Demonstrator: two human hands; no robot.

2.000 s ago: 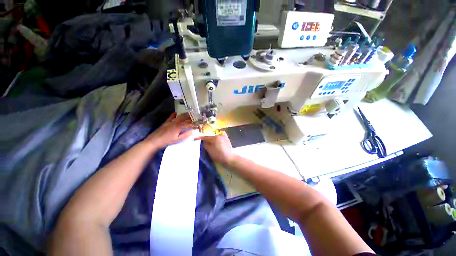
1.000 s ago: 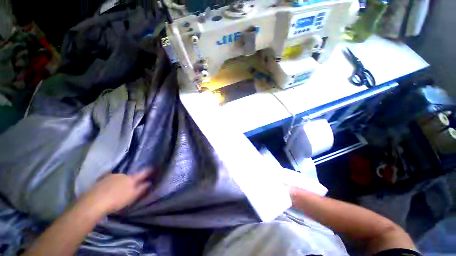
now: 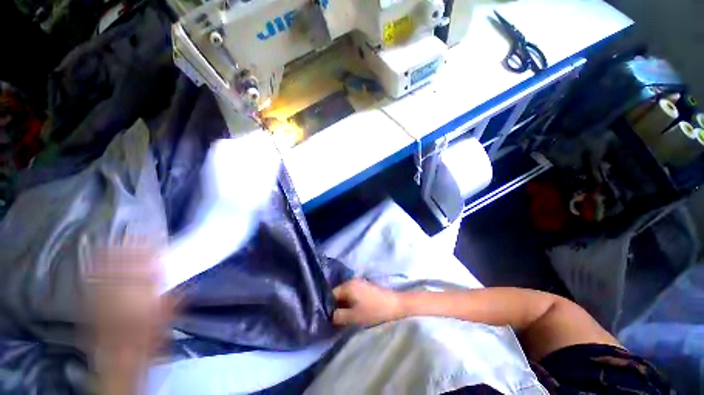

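The dark grey curtain fabric (image 3: 255, 285) hangs from the needle area of the sewing machine (image 3: 309, 38) towards my lap. The white heading tape (image 3: 231, 185) lies folded over on it, partly blurred, from near the presser foot (image 3: 253, 94) down to the left. My right hand (image 3: 364, 302) grips the fabric's edge at the lower middle. My left hand (image 3: 127, 297) is strongly blurred at the lower left, over the fabric beside the tape's end; its fingers cannot be made out. Another stretch of white tape (image 3: 231, 372) shows at the bottom.
Black-handled shears (image 3: 521, 50) lie on the white, blue-edged table (image 3: 471, 92). A white tape roll (image 3: 467, 166) hangs below its front edge. A thread (image 3: 401, 127) crosses the table. Thread cones (image 3: 668, 108) stand at the right. Pale cloth (image 3: 432, 355) covers my lap. More grey fabric (image 3: 69, 193) is heaped at left.
The view has shifted, so the machine sits higher and further left. The tape is now folded over to the left. My right hand has moved left onto the fabric edge; my left hand has moved left and down.
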